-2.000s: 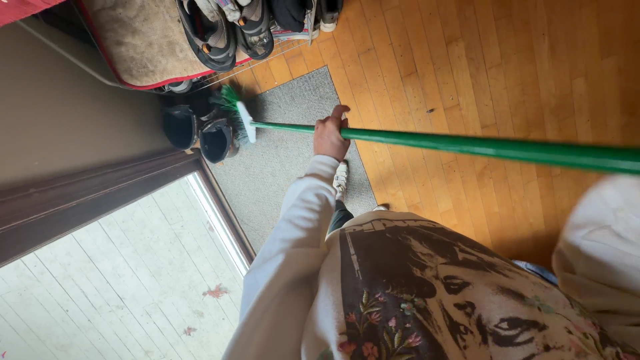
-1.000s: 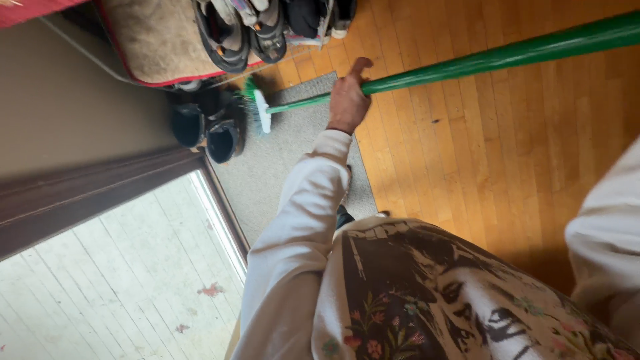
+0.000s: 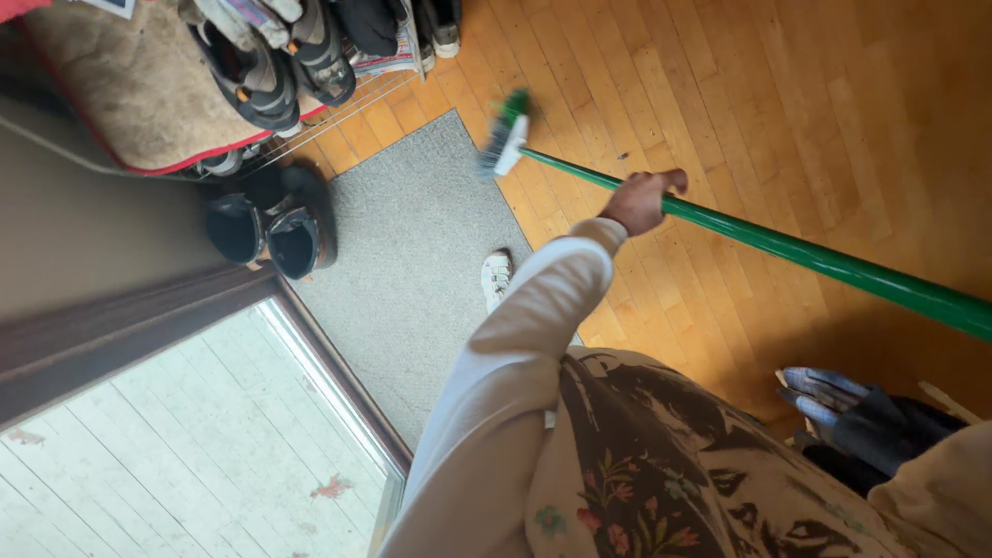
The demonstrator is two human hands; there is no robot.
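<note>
My left hand [image 3: 637,203] is closed around the green handle [image 3: 814,260] of a broom, in the middle of the view. The white broom head [image 3: 510,144], with blurred green and grey bristles, is at the edge of the grey mat [image 3: 411,232], where it meets the wooden floor. The handle runs off the right edge of the view. Only the sleeve [image 3: 942,480] of my right arm shows at the lower right; my right hand is out of view. A white shoe [image 3: 496,273] stands on the mat, partly hidden by my left sleeve.
Dark boots [image 3: 294,240] stand at the mat's left edge. A wire rack [image 3: 372,97] with shoes [image 3: 322,58] and a red-edged tan mat [image 3: 132,85] is at the upper left. A glass door [image 3: 194,434] is at lower left, and dark and blue fabric items [image 3: 876,418] lie at lower right.
The broom head has moved from beside the boots to the mat's opposite edge by the wooden floor. My left hand keeps its hold on the handle. The view has shifted.
</note>
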